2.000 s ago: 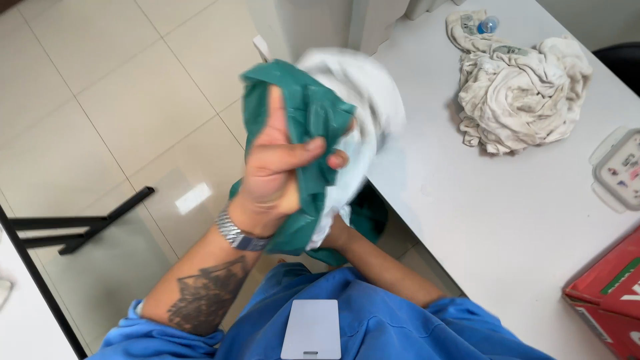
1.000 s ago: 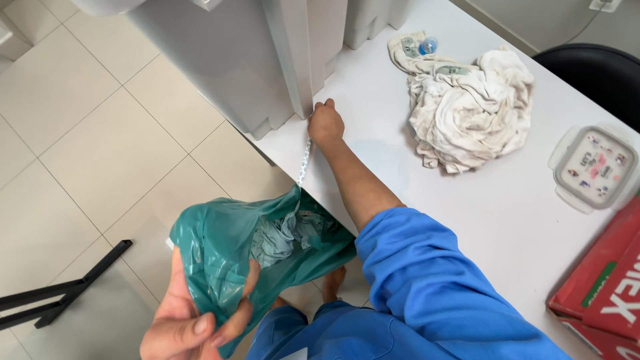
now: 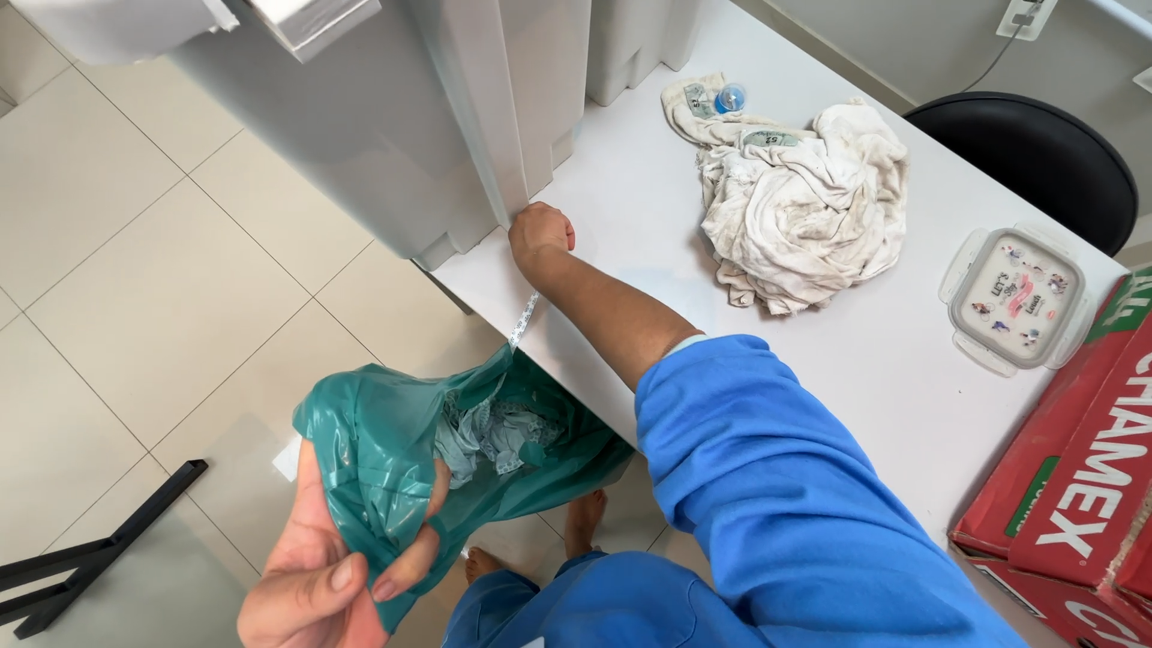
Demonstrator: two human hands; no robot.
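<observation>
My left hand (image 3: 328, 549), palm up at the lower left, grips the gathered rim of a green plastic bag (image 3: 378, 450). The bag hangs beside the table edge, its mouth facing up, with crumpled pale blue patterned material (image 3: 495, 432) inside. A narrow white patterned strip (image 3: 524, 319) runs from the bag's mouth over the table edge and under my right wrist. My right hand (image 3: 542, 229) is closed on the tabletop, against the base of a grey plastic bin (image 3: 360, 117); its grip on the strip is mostly hidden. A heap of stained off-white cloth (image 3: 801, 211) lies to its right.
On the white table (image 3: 621, 234) are a small blue-and-clear cup (image 3: 730, 98), a lidded food container (image 3: 1017, 297) and a red Chamex carton (image 3: 1071, 468). Behind it stands a black chair (image 3: 1035, 162). A black metal leg (image 3: 117, 540) stands at the lower left.
Two seconds ago, my hands were close together, with the green bag and white material raised. Now my left hand holds the bag lower, and my right hand is on the table by the bin.
</observation>
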